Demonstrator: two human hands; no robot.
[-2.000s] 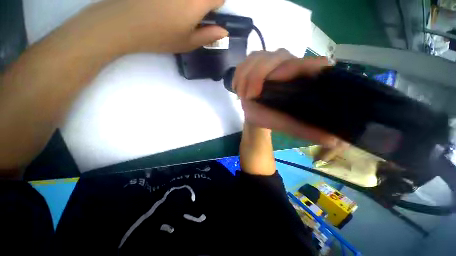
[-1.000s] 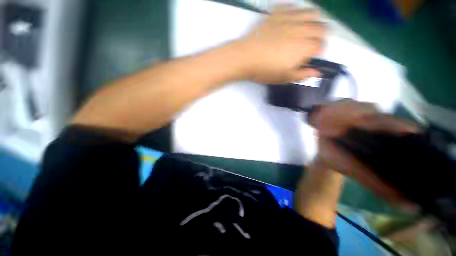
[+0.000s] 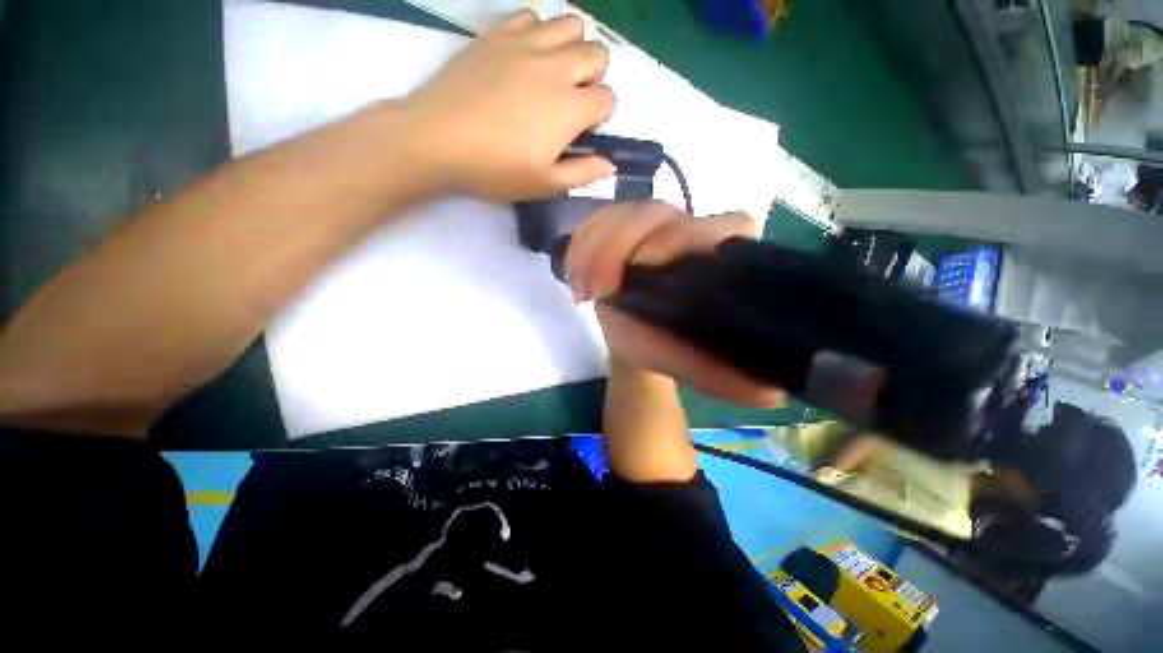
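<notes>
A flat black electronic unit with a white label lies on the white work sheet. Its short black cable curves out at the right. My left hand rests over the unit's far left edge and holds it. My right hand is closed around the thick black electric screwdriver, its nose pointing at the unit's near edge. The bit and any screw are hidden or too small to tell.
The green bench surrounds the sheet, with a pale rail beyond. A blue bin with something orange is at the top. A blue object is at the right. Another person's dark-haired head is at the lower right. Yellow boxes are below.
The view has swung, so everything sits further left than one second ago. Both hands stay at the unit, with the screwdriver still in my right hand.
</notes>
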